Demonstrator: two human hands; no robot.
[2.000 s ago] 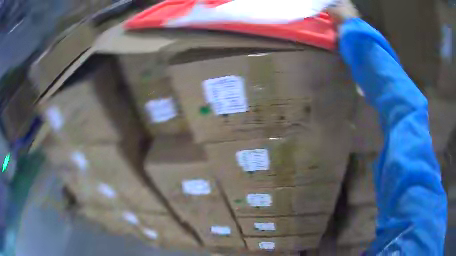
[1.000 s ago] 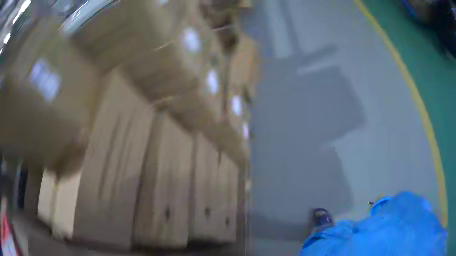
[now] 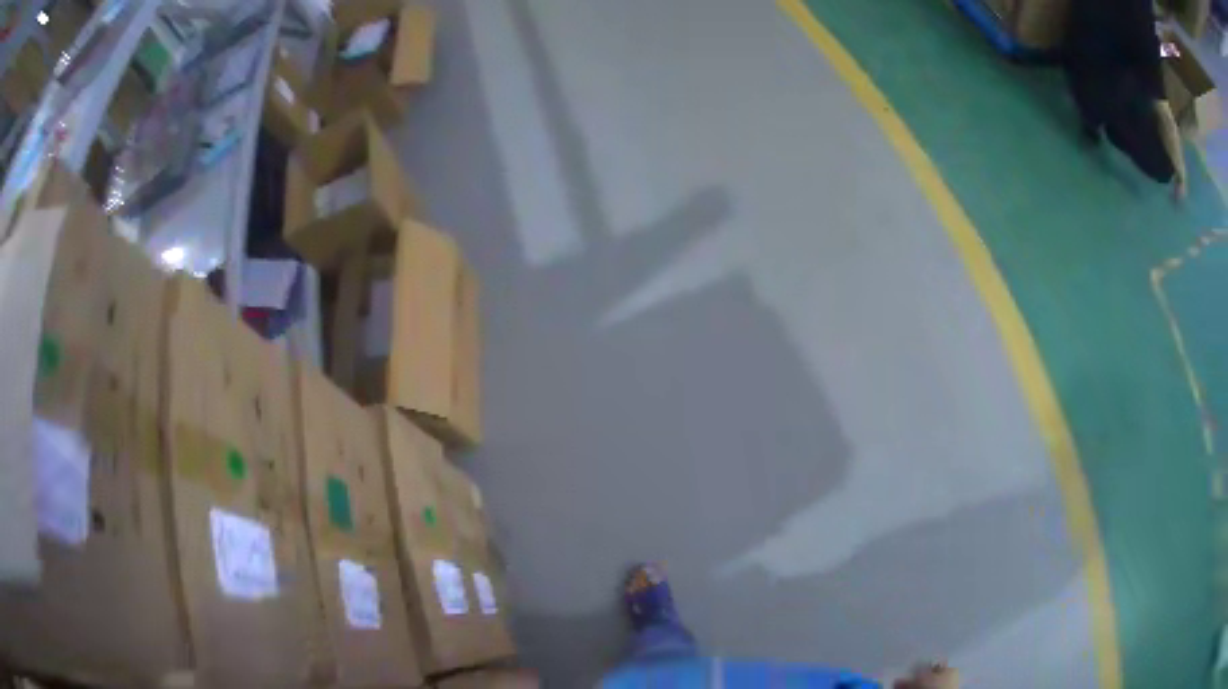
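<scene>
My right hand (image 3: 927,674) shows only as a small, blurred patch of fingers at the bottom edge; whether it holds anything cannot be told. My left hand is not recognisable in the picture. Part of my blue clothing (image 3: 741,674) shows at the bottom edge, with one foot in a dark slipper (image 3: 648,592) on the grey floor. Nearest on the left are stacked brown cartons (image 3: 229,417) with white labels and green marks. No hand is seen touching them.
Open brown cartons (image 3: 434,323) stand further along the left, beside metal shelving (image 3: 202,175). A grey aisle floor (image 3: 646,404) with shadows runs ahead. A yellow line (image 3: 1003,303) borders a green floor (image 3: 1077,337). A person in black (image 3: 1118,81) is at the upper right.
The view has swung from the carton stack and red tray to the grey aisle. The blue sleeve and tray are out of view; the open cartons and person in black now show more fully.
</scene>
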